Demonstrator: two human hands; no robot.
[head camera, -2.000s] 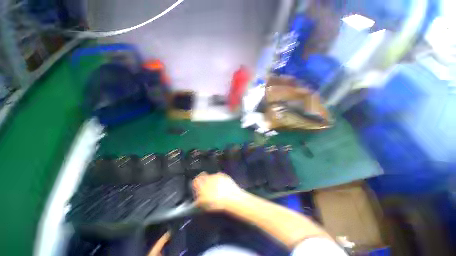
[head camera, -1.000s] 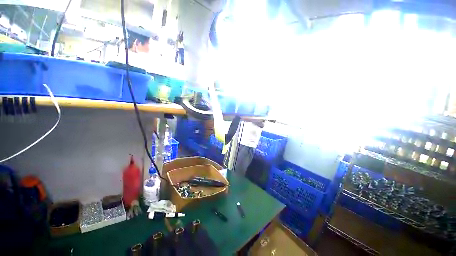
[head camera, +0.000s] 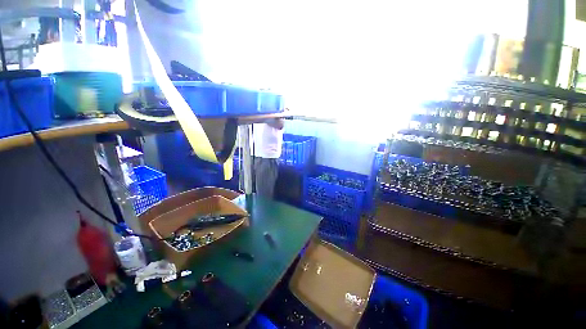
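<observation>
Neither of my hands is in the picture. Several black housings (head camera: 215, 302) lie at the bottom edge on the green bench (head camera: 283, 222), cut off by the frame, with brass collars at their far ends. A brown carton (head camera: 193, 204) behind them holds a dark electric screwdriver (head camera: 212, 221) and small silvery fittings (head camera: 186, 241). Two small dark pieces lie on the bench to the right of the housings. Speckled pale trays (head camera: 59, 310) stand at the lower left.
A red bottle (head camera: 96, 250) and a white bottle (head camera: 130, 255) stand by the wall. A shallow brown carton (head camera: 334, 283) lies beside the bench near a blue crate (head camera: 401, 305). Wire racks (head camera: 450, 186) hold metal parts. A person (head camera: 266, 151) stands behind the bench.
The view has swung from the bench, where a hand touched the housings, up and rightward. The hands are out of the picture. Racks, the lower carton and a person now show more fully.
</observation>
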